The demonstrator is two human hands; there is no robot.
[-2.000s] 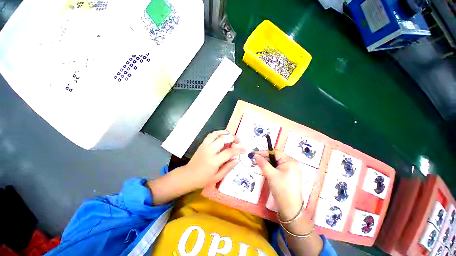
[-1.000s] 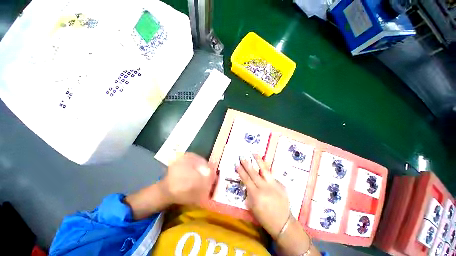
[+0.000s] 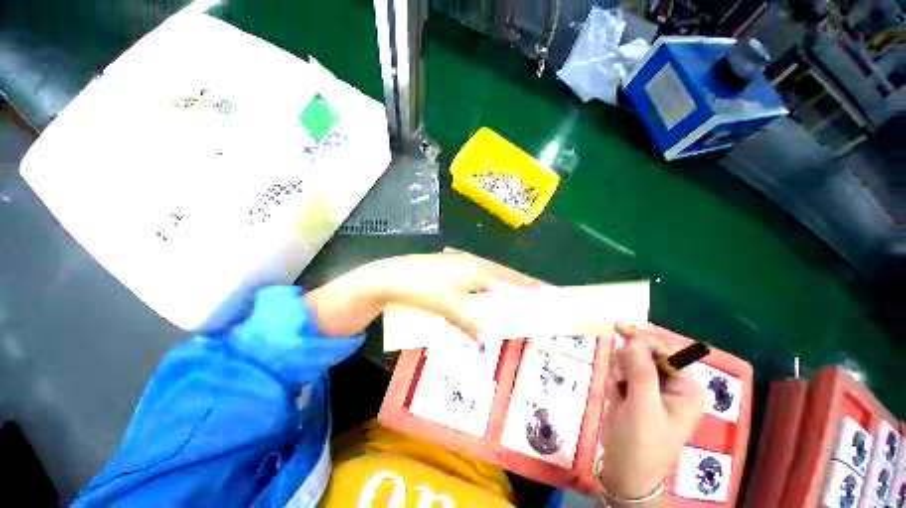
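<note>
A long white paper strip (image 3: 556,310) lies across the upper part of the pink foam tray (image 3: 397,394). My left hand (image 3: 442,288) is on the strip, fingers over its left part. My right hand (image 3: 651,417) is at the strip's right end, with dark tweezers (image 3: 687,355) held like a pencil, their back end pointing right. Their tips are hidden. White square units (image 3: 544,427) with round dark mechanisms sit in the tray's pockets. The strip and my hands hide some units.
A large white box (image 3: 119,149) with tiny dark parts and a green piece (image 3: 319,117) stands at left. A clear plastic bag (image 3: 407,198) lies beside it. A yellow bin (image 3: 505,177) of small metal parts is beyond the tray. A blue device (image 3: 685,99) stands upper right; more foam trays (image 3: 795,437) at right.
The strip has moved from left of the tray to across its top, with my left hand on it. My right hand has moved right. The view has shifted.
</note>
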